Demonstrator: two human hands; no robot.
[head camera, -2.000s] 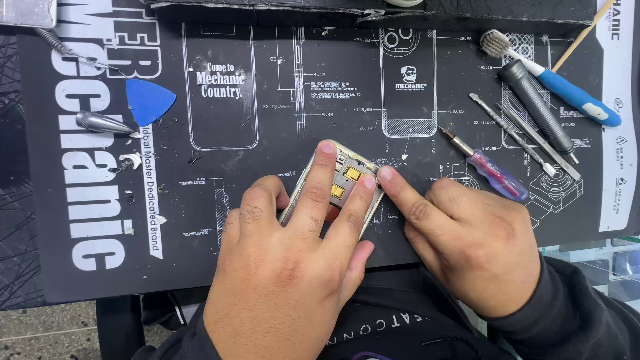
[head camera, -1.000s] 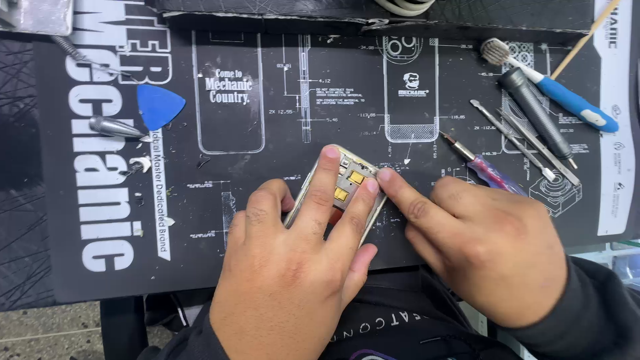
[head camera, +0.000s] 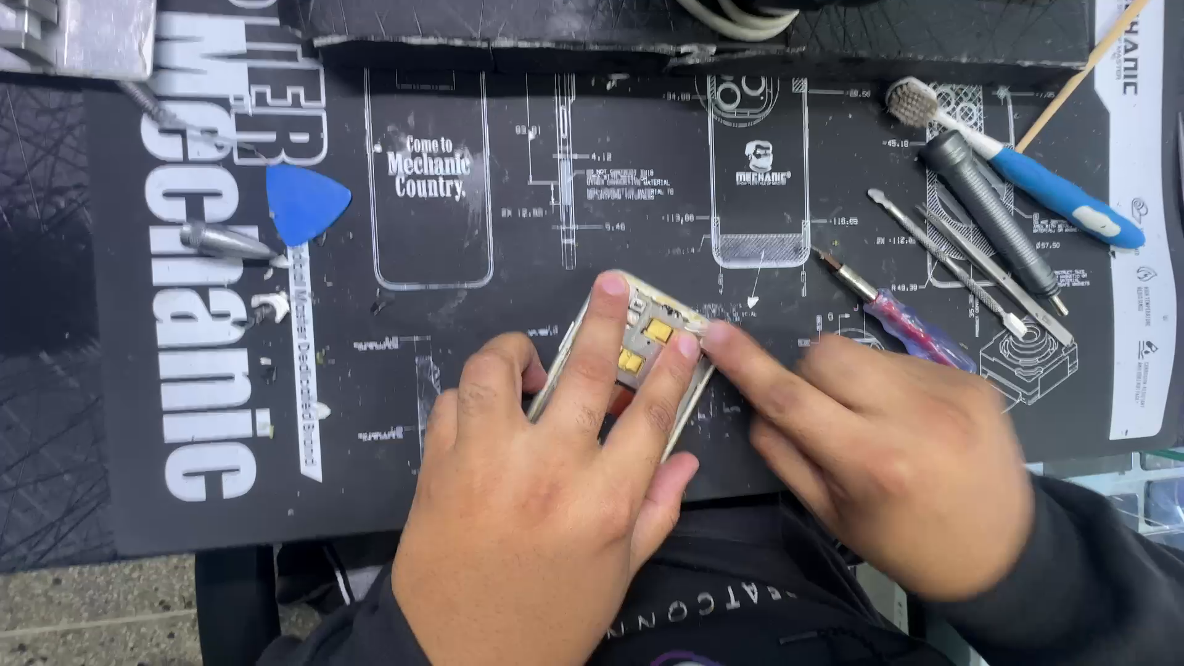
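An opened mobile phone (head camera: 647, 319), with its inner side up and gold-coloured pads showing, lies tilted on the black repair mat (head camera: 370, 499). Over it spreads my left hand (head camera: 546, 490), which grips the phone by its sides, with two fingertips pressing near its top end. The palm and fingers hide most of the phone's lower part. My right hand (head camera: 879, 444) has its index fingertip on the phone's upper right corner, its other fingers curled under; whether something small is between them cannot be seen. Right of the phone lies a screwdriver with a clear purple handle (head camera: 916, 328).
A blue plastic pick (head camera: 307, 203) and a metal tip piece (head camera: 227, 242) lie at left beside white scraps. At right are a blue-and-white toothbrush (head camera: 1054, 190), a grey pen-like tool (head camera: 994, 217), tweezers (head camera: 999, 277), a metal spudger (head camera: 943, 259) and a wooden stick (head camera: 1078, 79). A black ledge (head camera: 573, 55) runs behind.
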